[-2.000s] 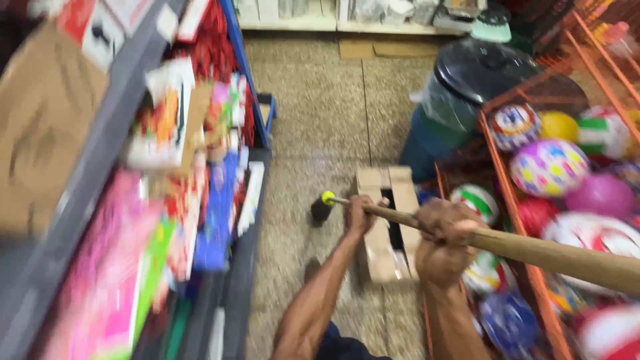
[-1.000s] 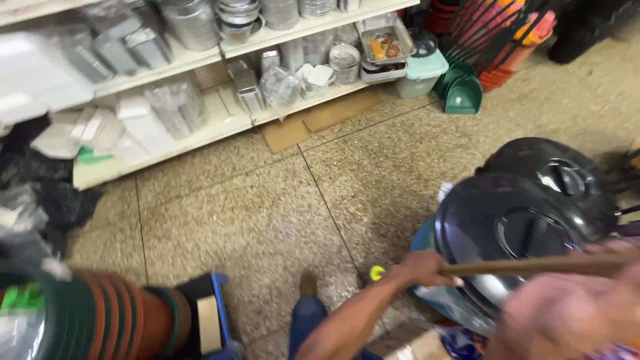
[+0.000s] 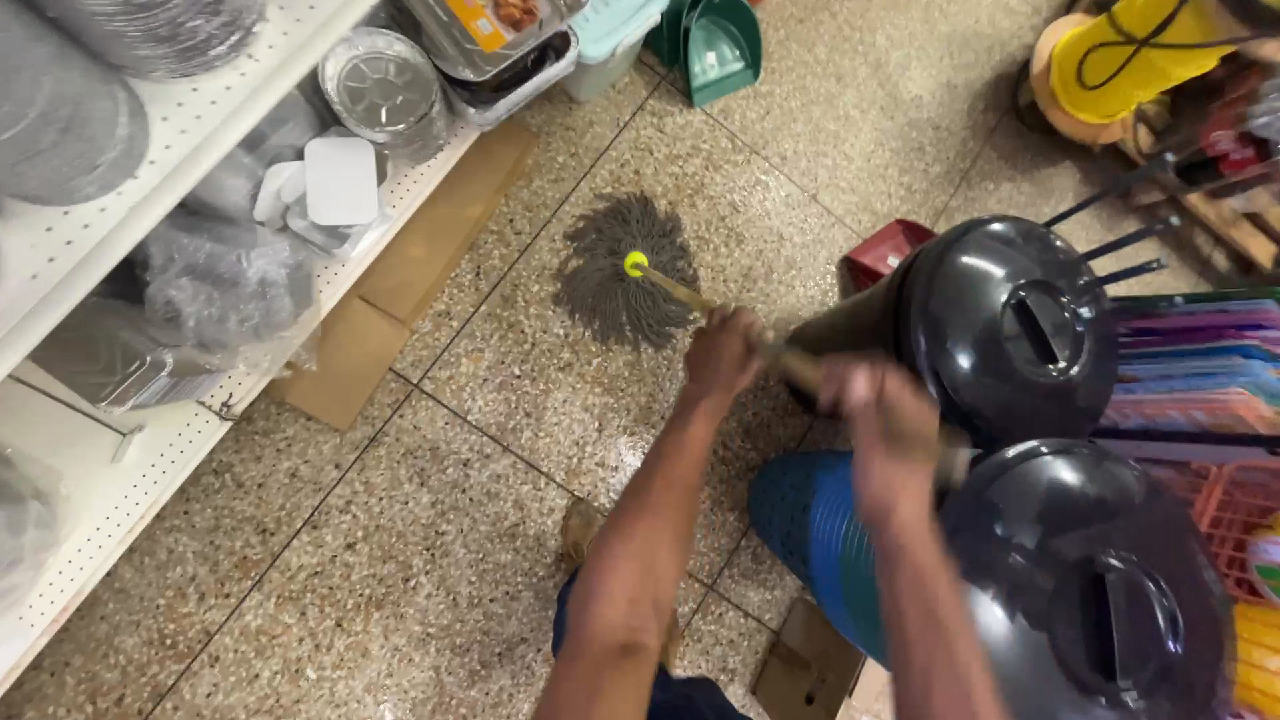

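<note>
A string mop with a grey yarn head (image 3: 625, 305) and a yellow collar rests spread on the speckled floor. Its wooden handle (image 3: 680, 290) slants up to the right through both fists. My left hand (image 3: 730, 350) is closed around the handle nearer the mop head. Farther up the handle, my right hand (image 3: 885, 410) is closed on it too, blurred by motion, beside the black bin lids. The handle's upper end is blurred near the lids.
Left, a white perforated shelf (image 3: 290, 270) holds foil trays, with flat cardboard (image 3: 400, 290) beneath. Black-lidded bins (image 3: 1010, 320) and blue baskets (image 3: 840, 540) stand right. A red dustpan (image 3: 885, 255), green dustpans (image 3: 722, 50) and an opened carton (image 3: 808, 660) are on the floor.
The view has moved forward out of the aisle of balls toward the foil-tray shelf. The mop head, at the carton's left two seconds ago, now lies spread on the floor near that shelf.
</note>
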